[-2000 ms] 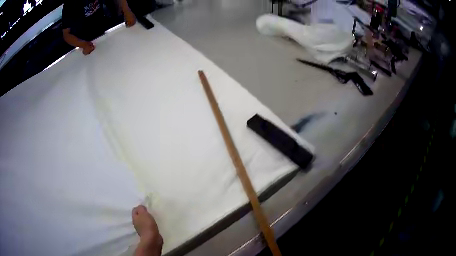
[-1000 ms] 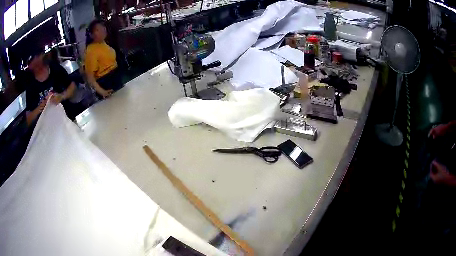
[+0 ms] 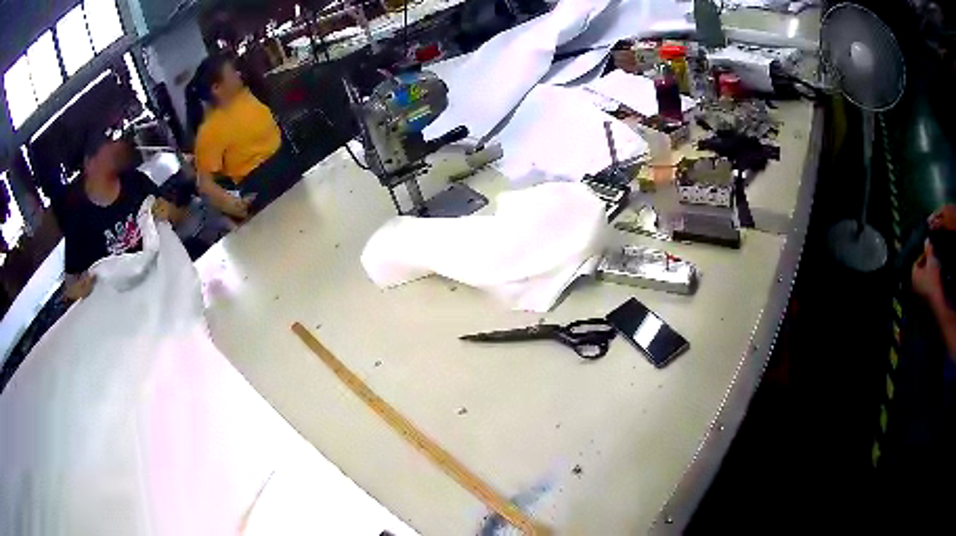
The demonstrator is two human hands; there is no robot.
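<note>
The white fabric sheet (image 3: 136, 387) covers the lower left and rises at its far end, held by a person in a dark top (image 3: 110, 204). A wooden ruler (image 3: 404, 424) lies flat on the bare pale table (image 3: 629, 429), beside the fabric edge. Black fabric shears (image 3: 550, 335) lie beyond it, next to a dark phone (image 3: 648, 332). Neither my left hand nor my right hand is in the picture.
An upright cutting machine (image 3: 404, 126) and a crumpled white cloth (image 3: 493, 246) stand and lie farther back. Metal blocks (image 3: 650, 269) and clutter follow. A seated person in yellow (image 3: 236, 136), a fan (image 3: 862, 58) and a person's arm (image 3: 933, 277) show around the table.
The view has swung up from the fabric to the table. The ruler is off the fabric and on the table. The far person has raised the fabric's end. My left hand has left the picture.
</note>
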